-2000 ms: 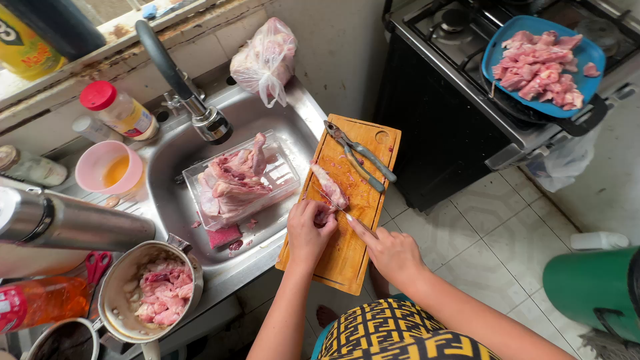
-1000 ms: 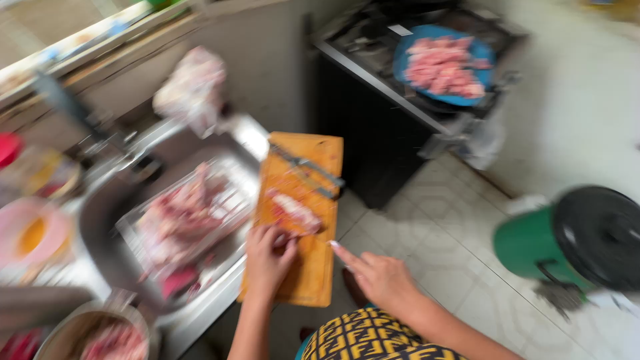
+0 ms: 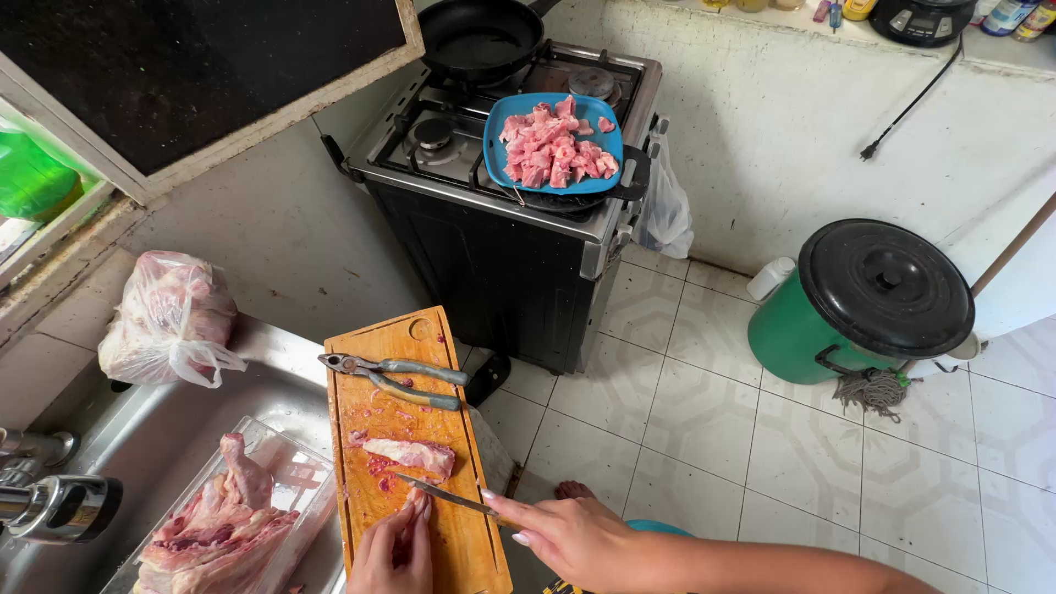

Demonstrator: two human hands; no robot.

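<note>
My right hand (image 3: 577, 532) is closed on a knife (image 3: 450, 497), whose blade reaches left over a wooden cutting board (image 3: 458, 544). The fingers of my left hand (image 3: 394, 549) pinch a small piece of raw meat (image 3: 417, 497) close to the blade tip. Just above the blade lies a longer strip of raw meat (image 3: 412, 455). Open-jawed or not, I cannot tell, a pair of pliers (image 3: 404, 380) rests across the board's upper part. To the left, raw chicken (image 3: 219, 536) sits on a clear plastic tray (image 3: 318, 516) over the sink.
A bag of raw chicken (image 3: 173, 313) stands at the corner of the steel sink (image 3: 280, 392), with a faucet (image 3: 70, 507) at left. Cut meat fills a blue plate (image 3: 497, 157) on the stove (image 3: 487, 206). A lidded green bin (image 3: 780, 338) stands on the tiled floor.
The view has swung right and up, toward the stove and bin. My left hand now pinches a small piece beside the strip; my right hand still holds the knife.
</note>
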